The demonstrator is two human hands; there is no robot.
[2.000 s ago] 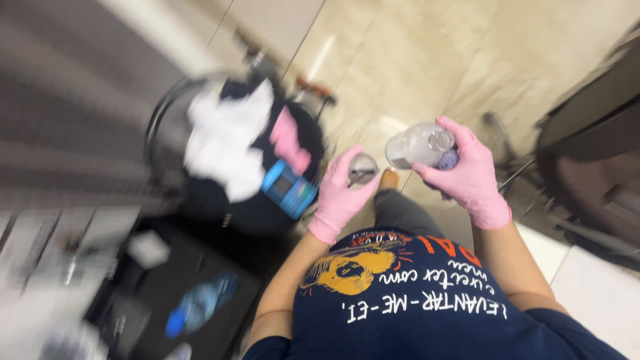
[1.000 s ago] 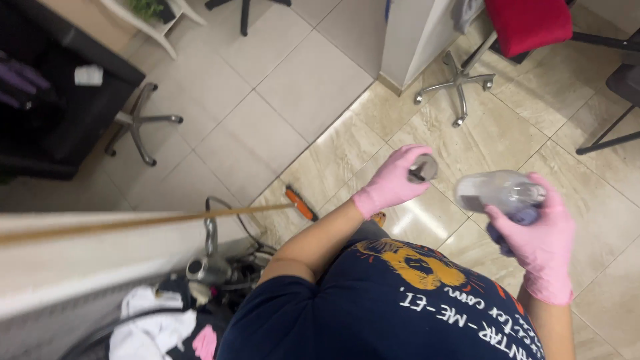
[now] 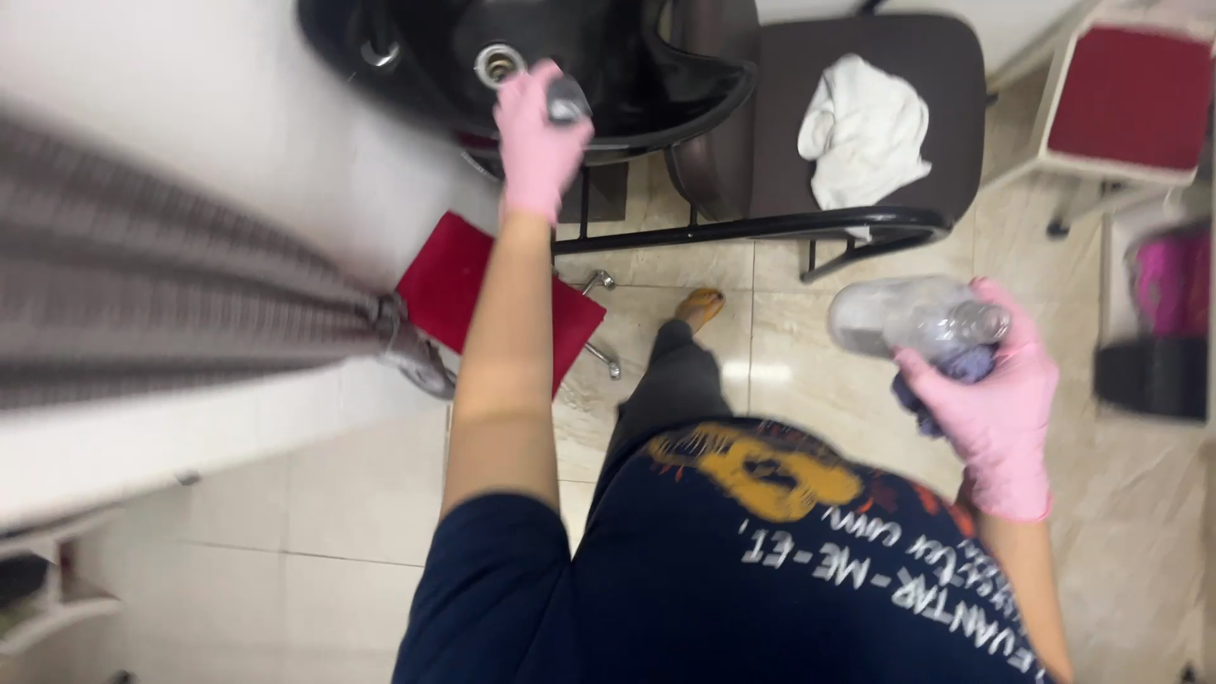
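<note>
My left hand [image 3: 540, 138], in a pink glove, reaches over the edge of a black wash basin [image 3: 608, 66], close to its metal drain fitting [image 3: 499, 66]. It grips a small dark, round object [image 3: 567, 101], blurred, which may be a cap or sprayer top. At the right, my right hand [image 3: 997, 399], gloved in pink as well, holds a clear plastic bottle [image 3: 879, 313] on its side, its open-looking neck toward my fingers. A bunched blue-purple cloth [image 3: 964, 366] is held under the bottle in the same hand.
A dark padded chair [image 3: 784, 114] with a black armrest adjoins the basin, a white towel [image 3: 864, 133] lying on it. A red-seated stool [image 3: 446, 275] on casters stands below my left arm. A grey curtain [image 3: 190, 275] hangs at left; a red-topped trolley or stool [image 3: 1130, 100] stands upper right.
The view has swung to the wash basin and chair. My left hand has moved away from my right, out over the basin, still with the small object. The bottle and cloth remain in my right hand.
</note>
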